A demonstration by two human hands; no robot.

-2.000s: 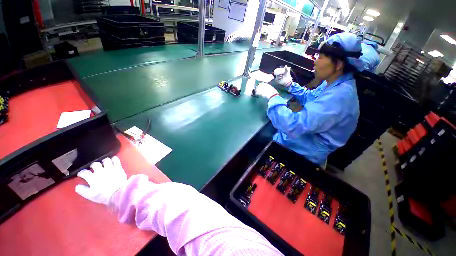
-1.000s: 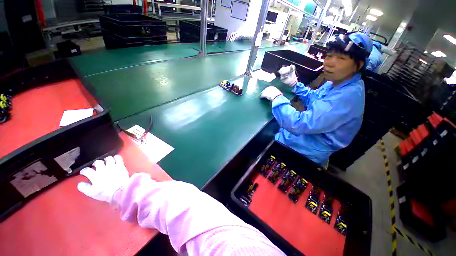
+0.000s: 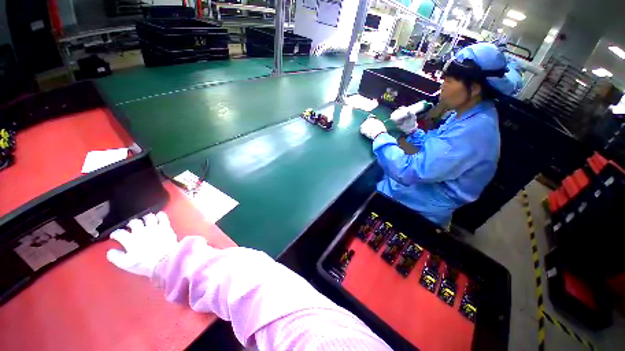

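My right hand, in a white glove, rests palm down on the red mat, fingers spread, against the near wall of a large black bin. It holds nothing. My left hand is out of the picture. Inside the red-lined bin are a white paper and, at the left edge, part of a circuit board with yellow parts. Torn labels are on the bin's wall. At lower right, a low black tray with red lining holds several boards, component side up.
Side cutters lie on a white sheet right of the bin. A loose board lies on the green bench. A coworker in blue sits beyond the tray, with a black bin close by. Metal posts stand on the bench.
The coworker's head has turned from facing me back to the bench, and a white and green tool now shows in the coworker's raised hand. My right hand stays in place.
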